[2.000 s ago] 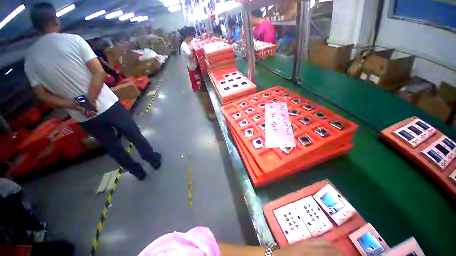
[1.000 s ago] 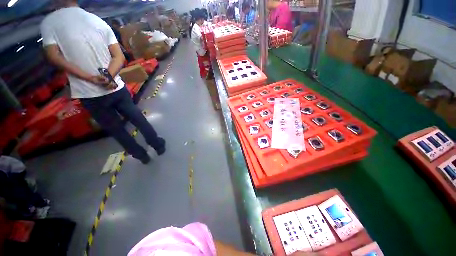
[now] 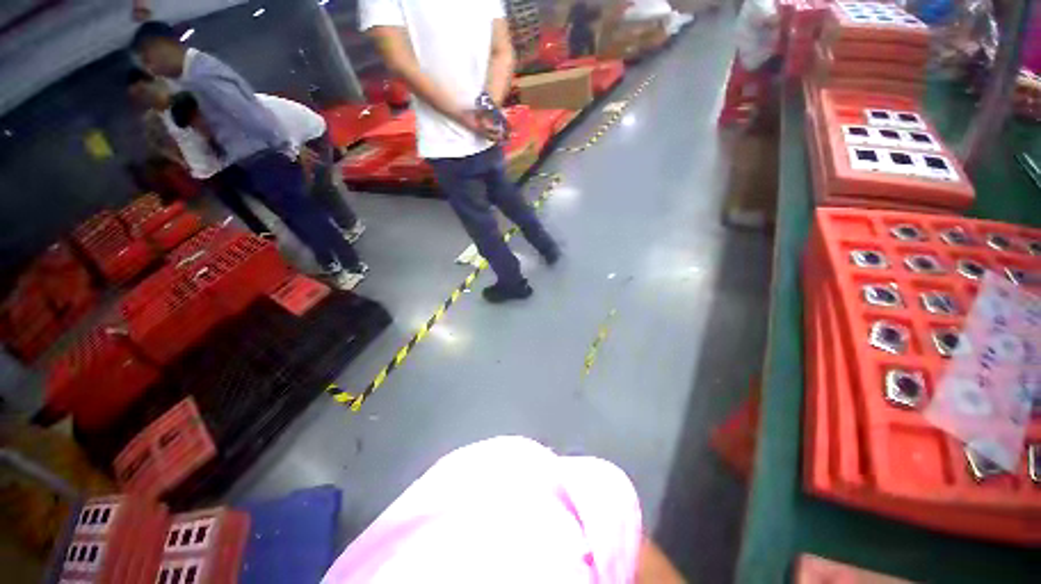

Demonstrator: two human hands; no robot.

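Note:
Neither of my hands is in the picture. My pink sleeve (image 3: 502,519) and a strip of bare arm show at the bottom edge. Nearest on the right, a stack of red pocketed trays (image 3: 836,376) stands on the green bench, cut off by the right edge. Small silver-and-black squarish modules (image 3: 905,387) sit one per pocket. A paper label sheet (image 3: 991,371) with handwriting lies over some pockets. The corner of the foam work tray (image 3: 839,572) shows at the bottom edge, with no unit visible on it.
Farther along the bench is a tray of dark-windowed white units (image 3: 896,160). Left is the aisle floor (image 3: 502,365) with yellow-black tape and a standing person (image 3: 451,91). Several people stand at far left. Red trays (image 3: 206,285) lie on a black pallet; more trays (image 3: 203,548) are at bottom left.
The view has swung left. The bench and tray stack have shifted right, and the foam tray's white units have left the picture. More people and floor trays show at left.

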